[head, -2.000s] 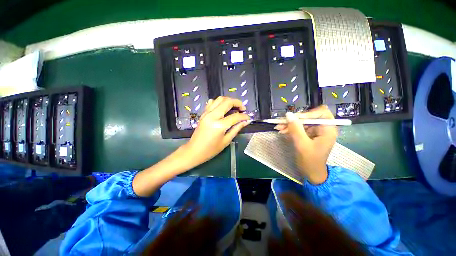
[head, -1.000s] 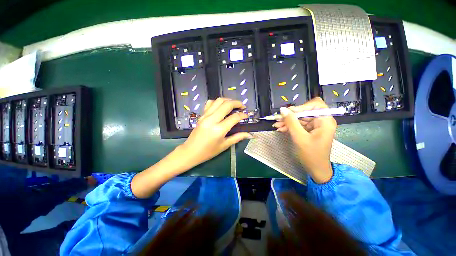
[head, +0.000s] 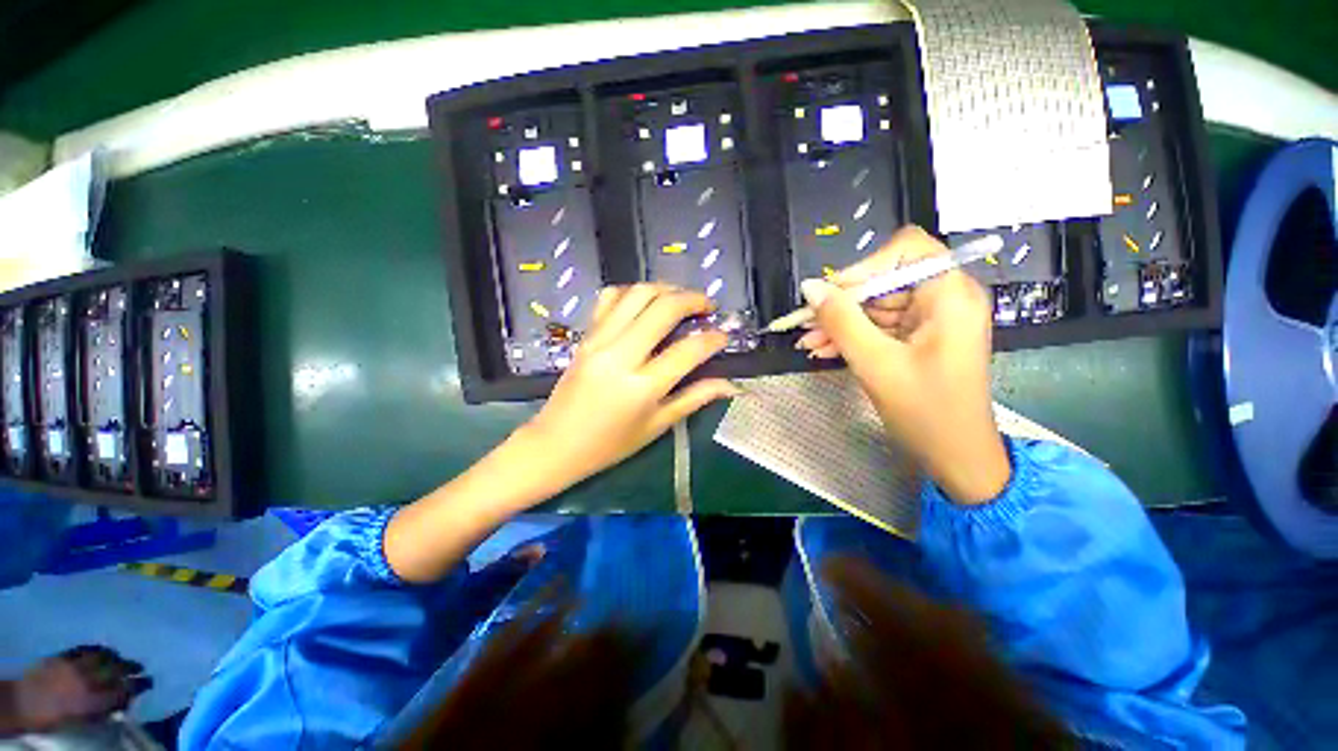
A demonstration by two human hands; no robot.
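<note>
A black foam tray (head: 458, 250) holds phone housings side by side in its pockets. My left hand (head: 634, 367) rests over the near end of the second housing (head: 680, 220) from the left, fingertips on it; whether it grips anything is hidden. My right hand (head: 917, 345) holds a slim white pen-like tool (head: 939, 266), tilted, its tip at the near right corner of that housing. A pale gridded sheet (head: 1013, 118) drapes over the tray's fourth pocket. Another gridded sheet (head: 822, 433) lies on the bench below my right hand, partly covered by it.
A second black foam tray (head: 235, 382) with housings lies at the left. A large blue-grey reel (head: 1274, 352) stands at the right edge. A pale item (head: 52, 213) lies far left. A pale rail (head: 294, 110) runs behind. Another person's hand (head: 88, 687) shows at the lower left.
The tool is tilted more steeply and my right hand has shifted slightly right. My left hand stays over the same housing. Another person's hand has appeared at the lower left.
</note>
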